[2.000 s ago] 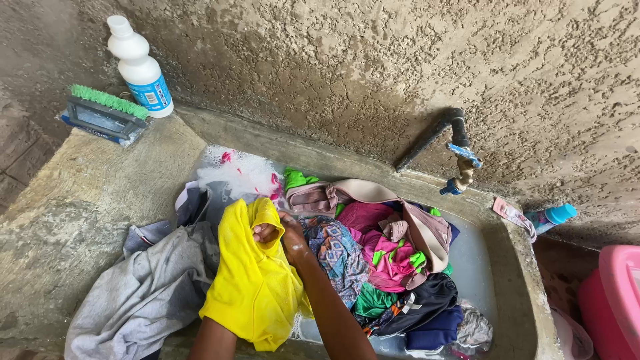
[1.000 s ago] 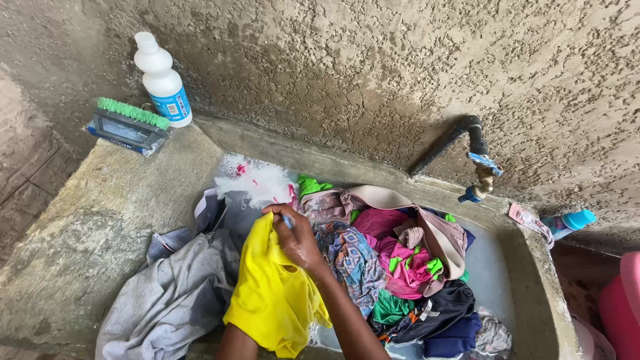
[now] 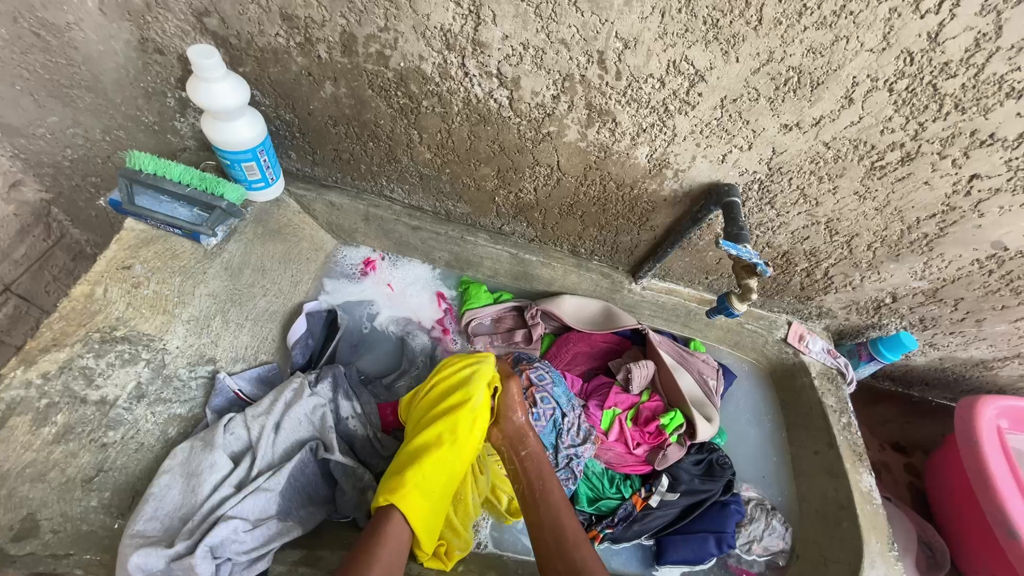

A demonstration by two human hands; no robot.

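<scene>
A wet yellow garment [image 3: 444,424] is bunched over my left hand [image 3: 456,392], which the cloth hides; only the forearm shows below it. My right hand [image 3: 509,404] grips the garment's right side near its top. Left of it, a grey garment [image 3: 248,472] drapes over the sloped edge of the concrete basin [image 3: 176,328]. To the right, a patterned blue garment [image 3: 556,416], a pink garment [image 3: 628,424], a black garment [image 3: 688,488] and other wet clothes lie heaped in cloudy water. White suds [image 3: 392,288] float behind the yellow cloth.
A white bottle [image 3: 232,120] and a green-bristled brush [image 3: 180,188] stand on the back left ledge. A tap [image 3: 740,276] juts from the rough wall over the basin. At the right are a blue-capped bottle [image 3: 876,352] on the rim's far side and a pink plastic tub [image 3: 976,480].
The yellow garment now covers my left hand, whose fingers showed two seconds ago. My right hand has moved down along the cloth's right side, and the garment's shape has changed.
</scene>
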